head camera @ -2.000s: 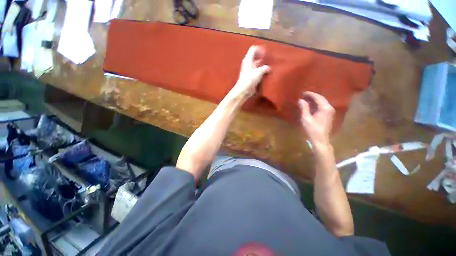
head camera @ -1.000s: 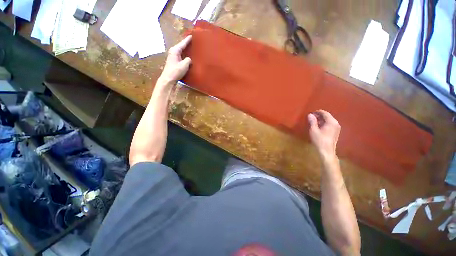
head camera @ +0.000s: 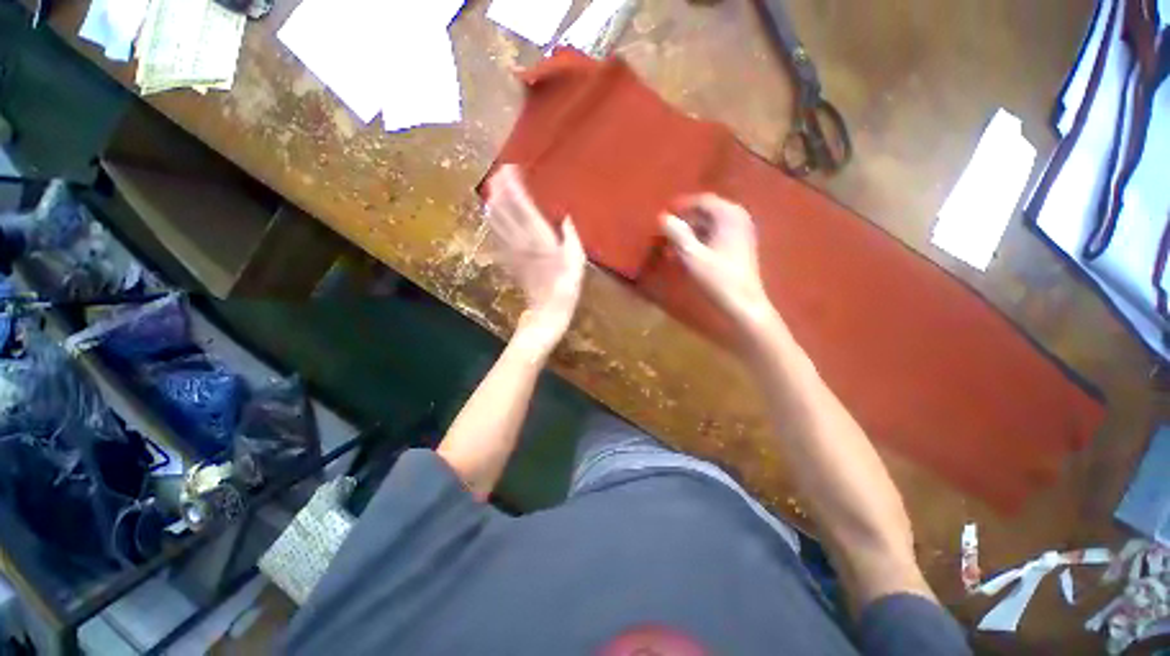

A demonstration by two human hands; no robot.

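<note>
A long rust-orange fabric stack (head camera: 885,333) lies slantwise on the brown table, with a thin dark layer along its far edge. A smaller rust-orange piece (head camera: 610,167) lies over its left end, its far left corner raised and creased. My left hand (head camera: 536,250) is blurred, fingers spread, at the near left edge of this piece; whether it touches the fabric is unclear. My right hand (head camera: 713,241) is over the right part of the piece, fingers curled and thumb near the index finger; I cannot tell if it pinches fabric.
Black shears (head camera: 811,122) and a white paper slip (head camera: 985,190) lie beyond the stack. White-and-dark layered sheets (head camera: 1103,154) are at far right, white papers (head camera: 379,58) at far left. Tie strips (head camera: 1026,577) and a light-blue box (head camera: 1148,481) are at right. Wrapped bundles (head camera: 193,397) stand lower left.
The view has shifted along the table. The smaller piece now has a raised, creased far corner. My left hand moved from its left end to its near edge; my right hand moved left over it.
</note>
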